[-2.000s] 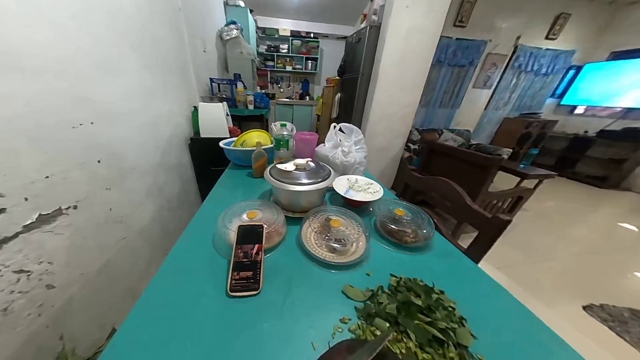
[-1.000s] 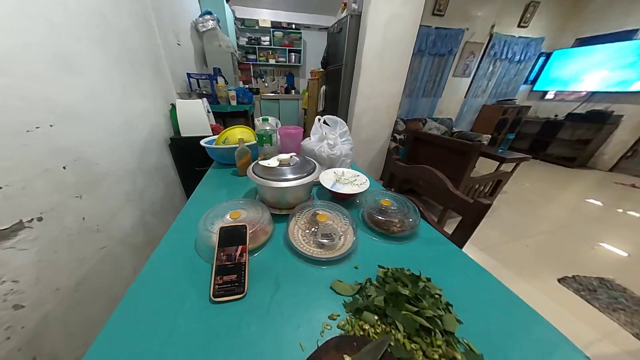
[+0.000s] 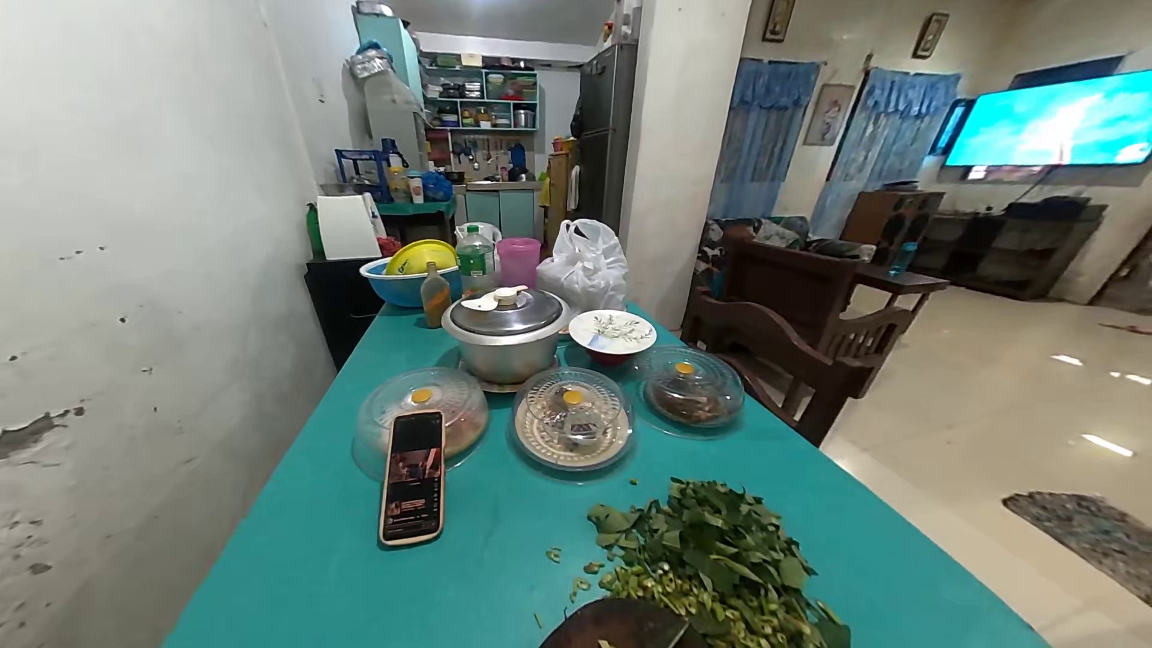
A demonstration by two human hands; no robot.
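Note:
Neither my left hand nor my right hand shows in the head view. A heap of green leaves (image 3: 720, 540) lies on the teal tabletop (image 3: 297, 549), with chopped green pieces (image 3: 666, 589) along its near side. Against the heap, at the bottom edge, is part of a dark round wooden board (image 3: 612, 623); what seems a blade (image 3: 677, 634) crosses it, mostly cut off by the frame. A smartphone (image 3: 413, 477) with a lit screen leans on a clear domed cover (image 3: 382, 423). Two more clear covers stand over plates (image 3: 573, 432) of food to the right.
Behind the covers stand a lidded metal pot (image 3: 506, 346), a white patterned plate (image 3: 613, 332) on a bowl, a white plastic bag (image 3: 585, 270), a glass bottle (image 3: 435, 297) and a blue basin (image 3: 396, 286). A wall (image 3: 162, 270) runs along the left; a wooden chair (image 3: 783, 360) stands right.
The view has turned somewhat to the right since the first frame. No object on the table has plainly moved.

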